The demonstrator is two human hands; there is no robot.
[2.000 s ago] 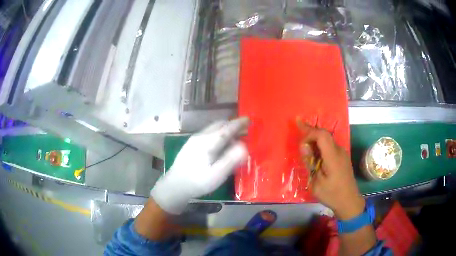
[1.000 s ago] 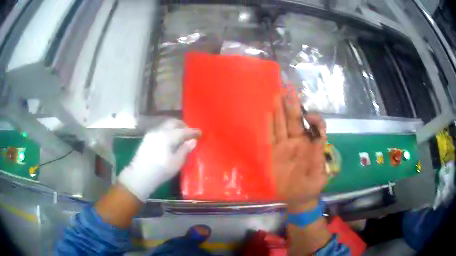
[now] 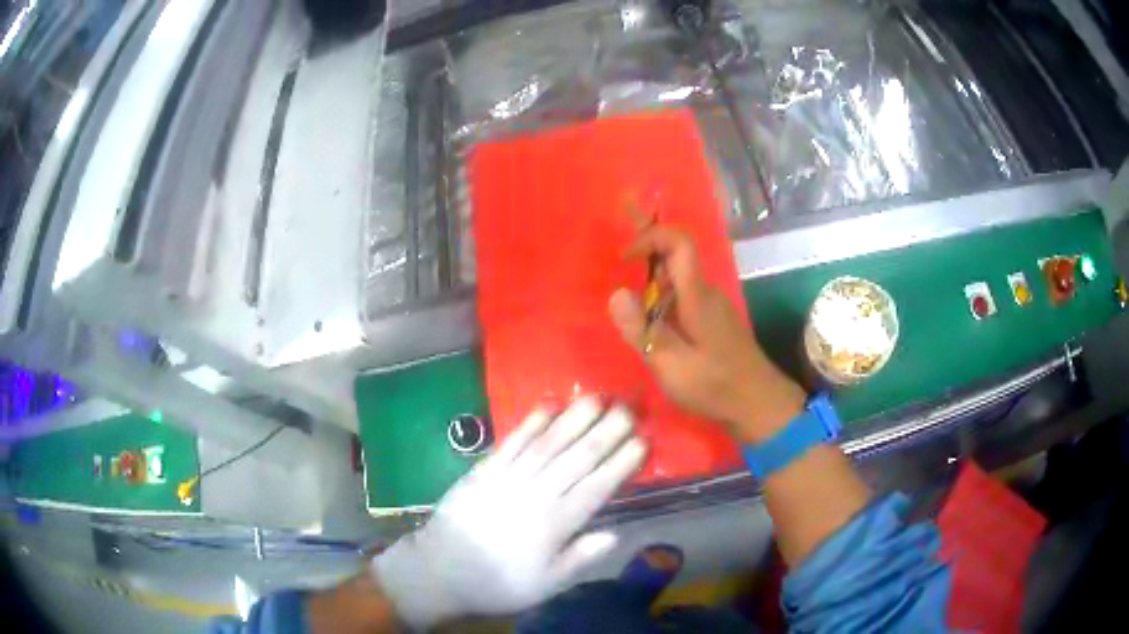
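Observation:
A bright red sheet [image 3: 557, 235] lies across the green front ledge and the machine bed, with faint shiny patches near its lower edge. My left hand [image 3: 514, 514], in a white glove, rests flat with fingers spread on the sheet's lower edge. My right hand [image 3: 700, 341], bare with a blue wristband, is over the sheet's right half and holds thin tweezers [image 3: 654, 295], dark with a yellowish part. Whether the tweezer tips touch the sheet cannot be told.
A round tub [image 3: 852, 330] with whitish-yellow contents stands on the green ledge [image 3: 953, 359], right of the sheet. Control buttons [image 3: 1061, 276] are further right. Crinkled clear film [image 3: 854, 124] covers the machine bed. Another red sheet [image 3: 990, 545] is low at the right.
The white-gloved left hand has moved down onto the sheet's lower edge, fingers spread. The right hand has turned from palm-up beside the sheet to over it. The view has shifted and tilted.

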